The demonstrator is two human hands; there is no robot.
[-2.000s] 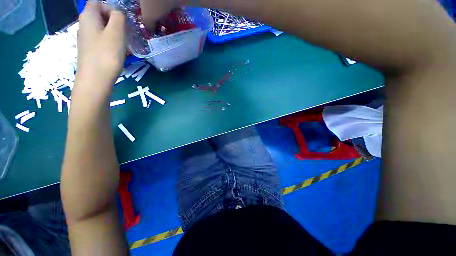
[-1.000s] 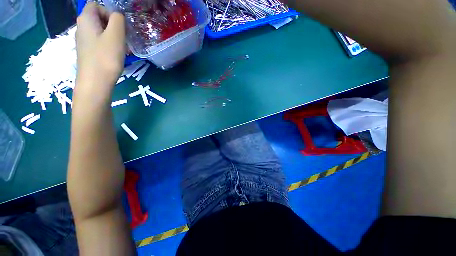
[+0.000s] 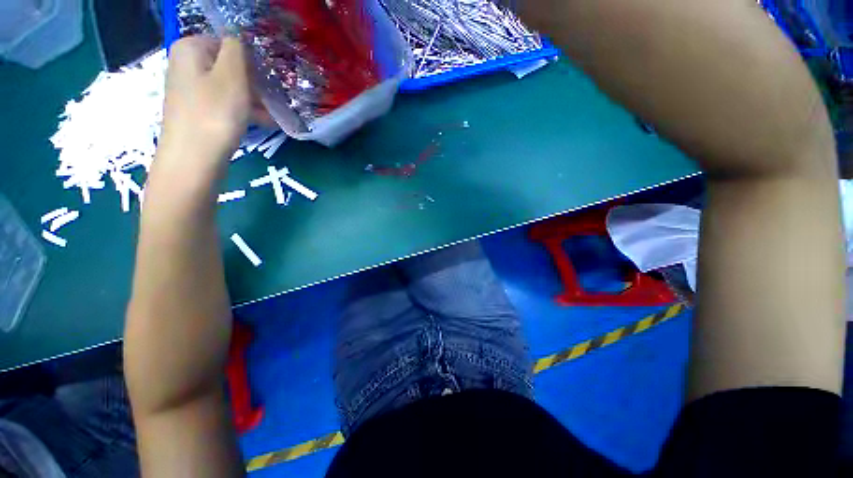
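A clear plastic tub (image 3: pixel 360 112) full of red lead wires (image 3: pixel 327 47) and shiny ends is at the top centre, tilted. My left hand (image 3: pixel 208 79) is at its left side, with curled fingers; whether it grips the tub's rim is not clear. My right hand is out of the picture past the top edge; only the right arm shows. White strips (image 3: pixel 108 126) lie in a heap left of my left hand, with several loose ones nearer the front edge. A few loose red wires (image 3: pixel 407 170) lie on the green mat right of centre.
A blue tray (image 3: pixel 477 70) of silver-grey sticks stands behind, right of the tub. Clear containers (image 3: pixel 19 261) are at the far left. The table's front edge runs across the middle. Below are red stools (image 3: pixel 571 261) and white cloth (image 3: pixel 655 238) at right.
The tub has tilted further and come slightly nearer, and its red wires show more. My left hand has shifted slightly right and down. My right arm has moved, and the scale's display is now hidden.
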